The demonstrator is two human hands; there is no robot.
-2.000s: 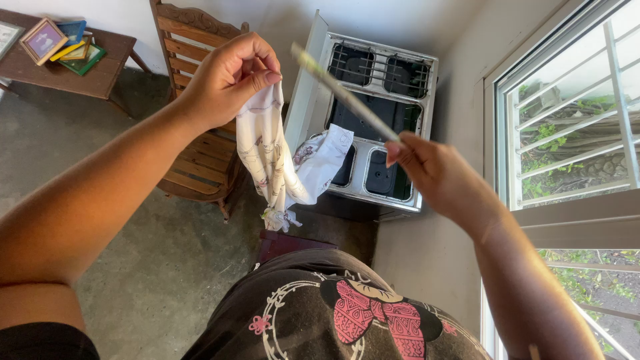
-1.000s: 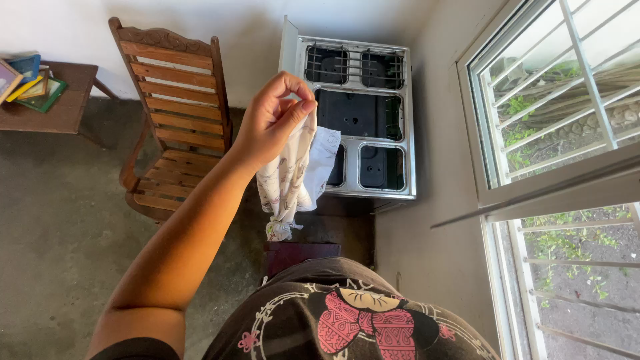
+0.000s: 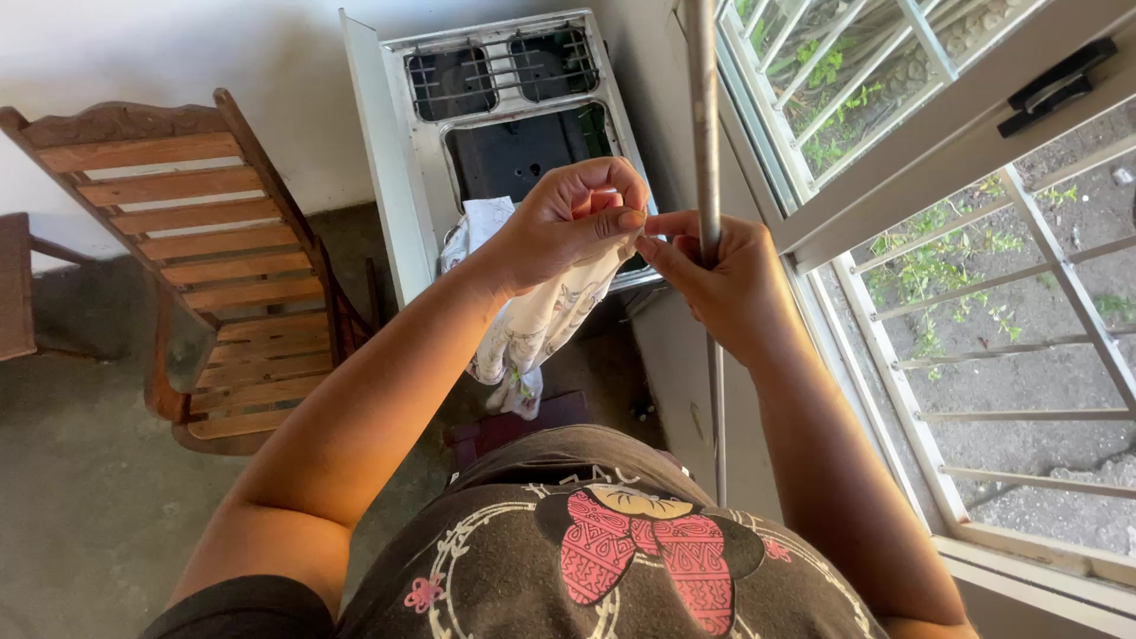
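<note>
My left hand point(image 3: 586, 222) pinches the gathered top of a printed white cloth point(image 3: 550, 311), which hangs down in folds to a knotted lower end. My right hand point(image 3: 719, 275) meets it at the fingertips, by the cloth's upper edge. A thin metal rod point(image 3: 704, 115) stands nearly upright in the view and passes through my right hand, held between the fingers and palm. Whether the right fingertips also grip the cloth's edge, I cannot tell.
Beyond my hands stands a gas stove point(image 3: 524, 98) with its lid raised at the left. A slatted wooden rocking chair point(image 3: 257, 293) is at the left, beside part of a wooden table point(image 3: 16, 284). A barred window point(image 3: 976, 266) lines the right.
My right hand, out at the right with the rod two seconds ago and out of view one second ago, is now against my left hand. The left hand still holds the cloth.
</note>
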